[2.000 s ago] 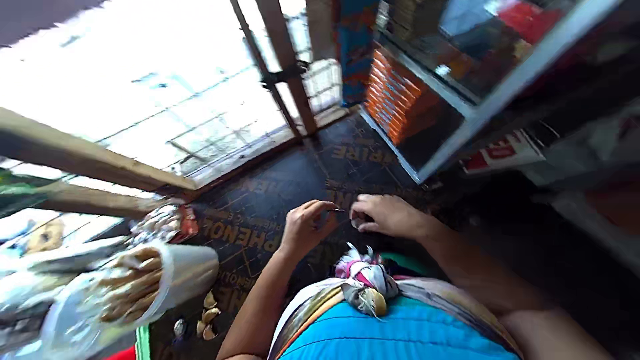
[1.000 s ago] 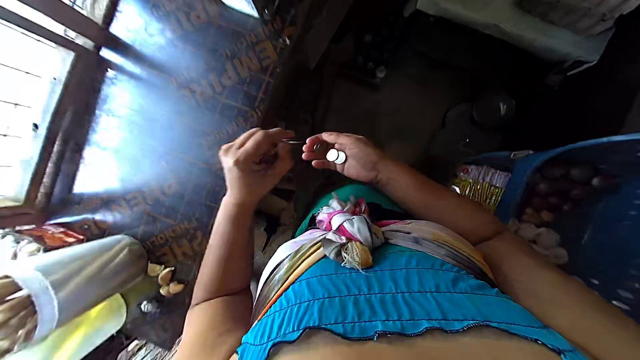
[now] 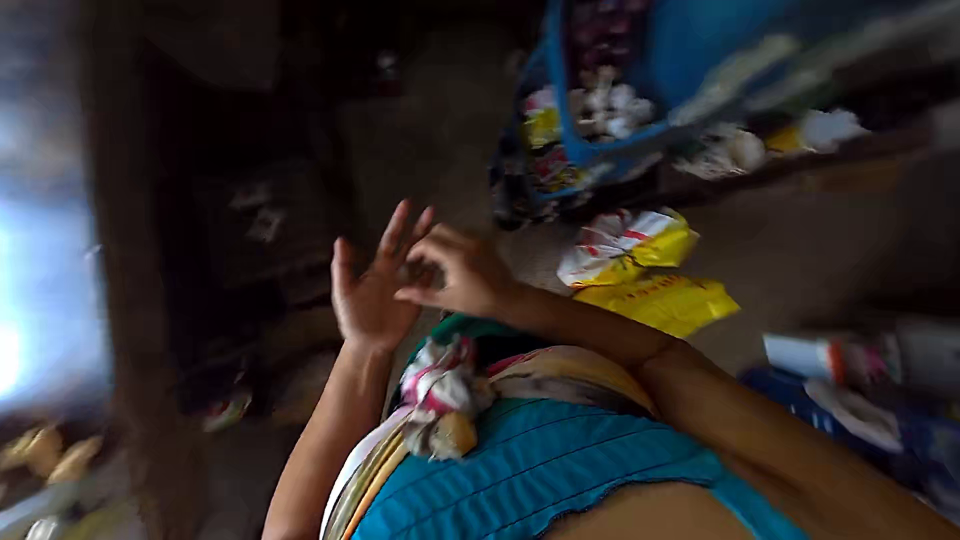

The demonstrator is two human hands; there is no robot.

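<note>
My left hand (image 3: 375, 292) is raised in front of the knotted cloth (image 3: 442, 394) at my waist. Its fingers are spread, and nothing shows in the visible part of its palm. Close against its right side is my right hand (image 3: 461, 274), with thumb and fingers curled toward each other and partly covering the left fingers. Blur and the bent fingers hide whether the right hand holds anything. The cloth is multicoloured and lies over a blue garment (image 3: 540, 450).
A blue plastic basket (image 3: 559, 82) with white bulbs like garlic (image 3: 615, 109) and dark round produce stands upper right. Below it lies a yellow and white plastic bag (image 3: 652, 270). A blurred bright surface (image 3: 45, 300) is at the left edge.
The view has swung right, away from the window. My left fingers, bent together earlier, have spread. My right hand has turned over; the white round pieces seen on it are out of sight.
</note>
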